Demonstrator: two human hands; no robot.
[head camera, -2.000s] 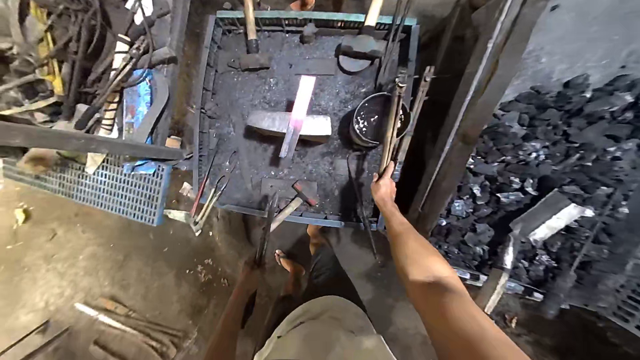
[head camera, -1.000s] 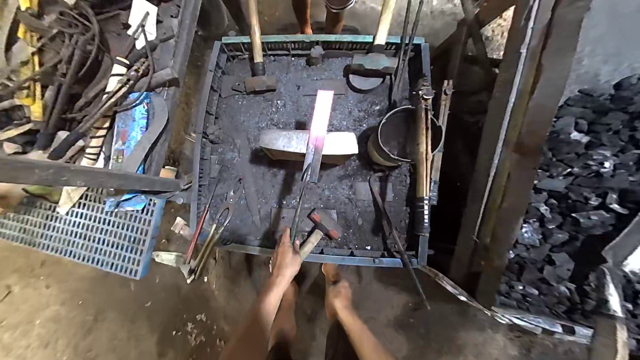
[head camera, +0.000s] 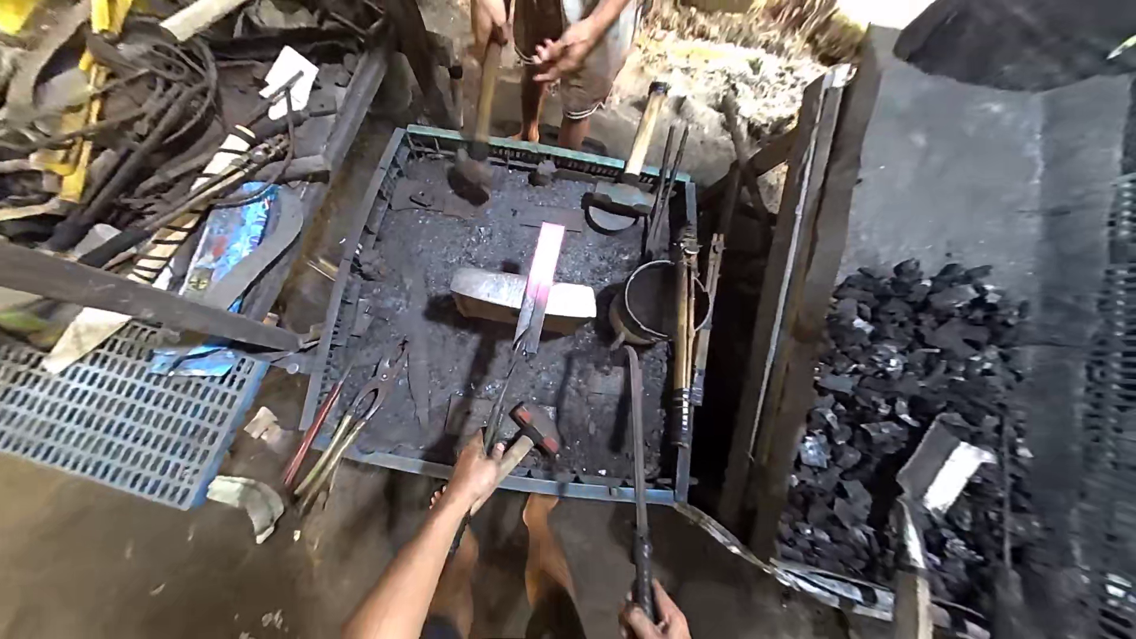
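Note:
A flat metal bar (head camera: 544, 280), glowing pink-white over its far part, lies across a steel anvil block (head camera: 486, 293) in the middle of a framed bed of dark grit. Long dark tongs (head camera: 503, 390) reach its near end, and my left hand (head camera: 477, 470) is closed around their handles. Beside that hand rests a hammer (head camera: 535, 430) with a red-marked head; its handle passes by my fingers. My right hand (head camera: 654, 614) grips the lower end of a long dark metal rod (head camera: 639, 461), whose curved tip lies near a metal bucket (head camera: 652, 302).
Beyond the far edge stands another person, whose hand (head camera: 494, 25) holds a sledgehammer (head camera: 470, 173). A second sledgehammer (head camera: 621, 195) leans at the back right. Pliers-like tongs (head camera: 364, 399) are at the front left. Charcoal (head camera: 887, 382) is heaped right, behind a wooden beam (head camera: 790, 266).
My right hand has come to hold the long rod, which earlier leaned on the bed's near edge. The other person's hands have come into view, and the left sledgehammer is now held.

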